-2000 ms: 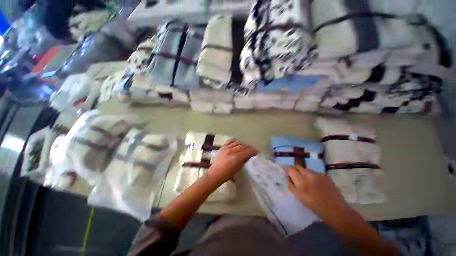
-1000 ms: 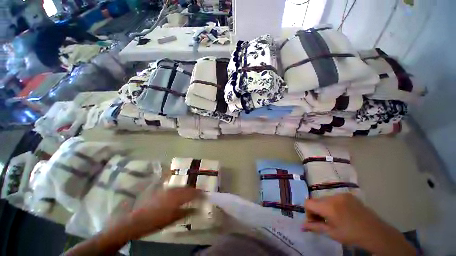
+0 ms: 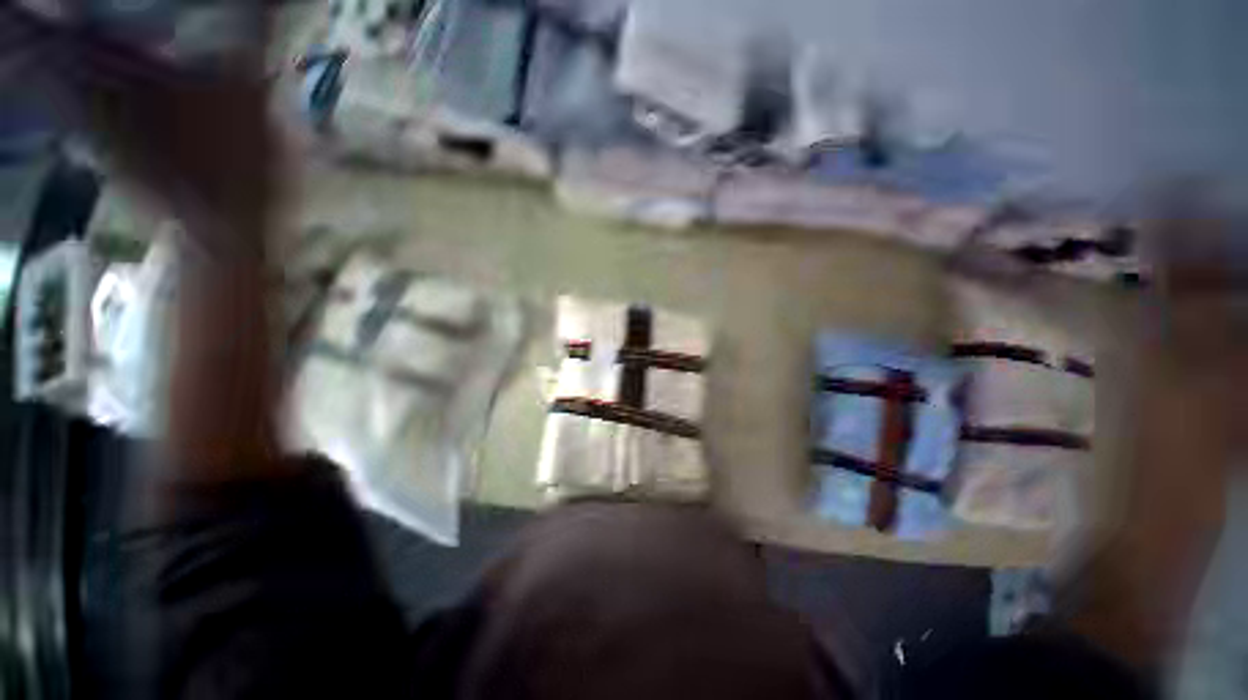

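Observation:
The view is strongly blurred. My left hand (image 3: 171,116) is raised at the upper left, its fingers unclear. My right hand (image 3: 1204,267) is raised near the right edge, smeared and partly hidden. I cannot tell what either hand holds. A pale grey, hazy area fills the upper right; whether it is a raised plastic bag or the wall is unclear. A cream folded bundle (image 3: 589,458) with dark crossing bands lies on the table. A light-blue bundle (image 3: 842,431) with a brown-red band lies to its right, beside another cream bundle (image 3: 1020,486).
Bagged bundles (image 3: 390,390) lie left of the cream bundle on the beige table (image 3: 767,294). Stacked bundles (image 3: 821,205) line its back. A white tray (image 3: 55,321) is at the far left. The dark floor shows below the table's front edge.
Both hands have risen from the table to the upper sides of the view. The whitish printed bag has left the table front. The view has tilted down.

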